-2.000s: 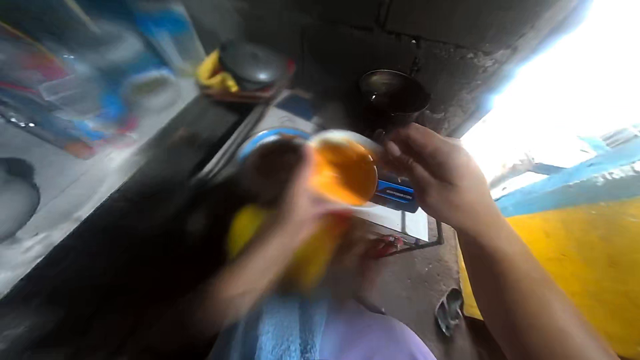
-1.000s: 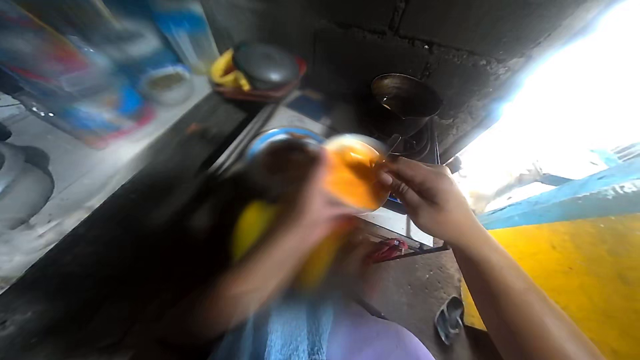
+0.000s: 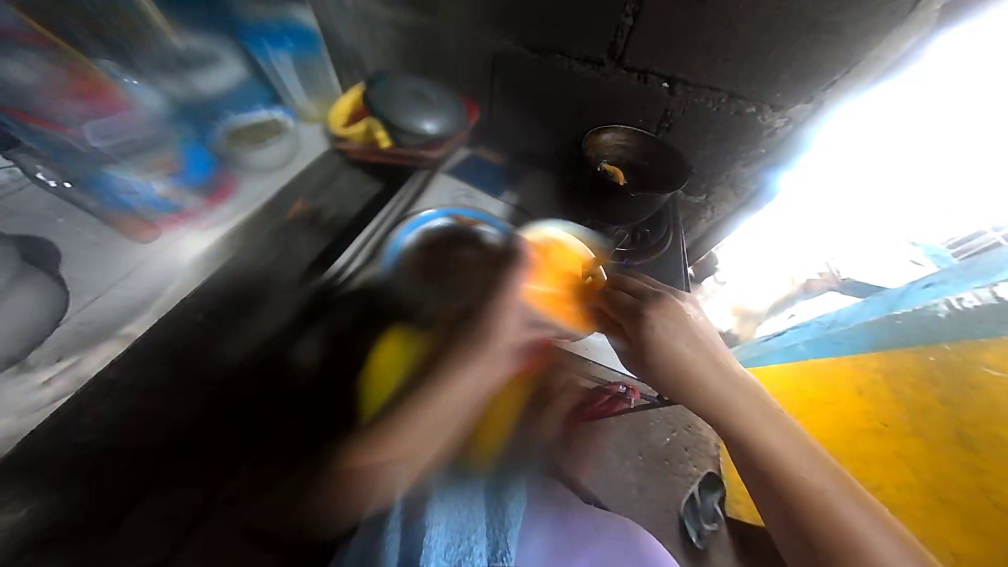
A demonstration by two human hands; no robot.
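A round bowl (image 3: 555, 276) with an orange mixture is at the middle of the view, tilted towards me. My left hand (image 3: 512, 315), strongly blurred, grips its left side. My right hand (image 3: 657, 327) is at the bowl's right rim with its fingers bent down over the orange contents; whether they pinch something is hidden. Just left of the bowl is a blue-rimmed round container (image 3: 449, 214), its inside dark and blurred. Beyond my right hand, a dark frying pan (image 3: 642, 161) stands on a stove (image 3: 669, 244), with a small orange-yellow piece (image 3: 613, 173) in it.
A lidded dark pot (image 3: 417, 106) with a yellow cloth (image 3: 354, 118) sits at the back. Blurred containers and a white bowl (image 3: 256, 138) stand at the upper left. A grey pot (image 3: 27, 303) is at the left edge. A yellow and blue wall (image 3: 874, 425) borders the right.
An orange-yellow piece now shows plainly in the frying pan. My right hand has come down to the bowl's rim from just above it; my left hand stays at the bowl.
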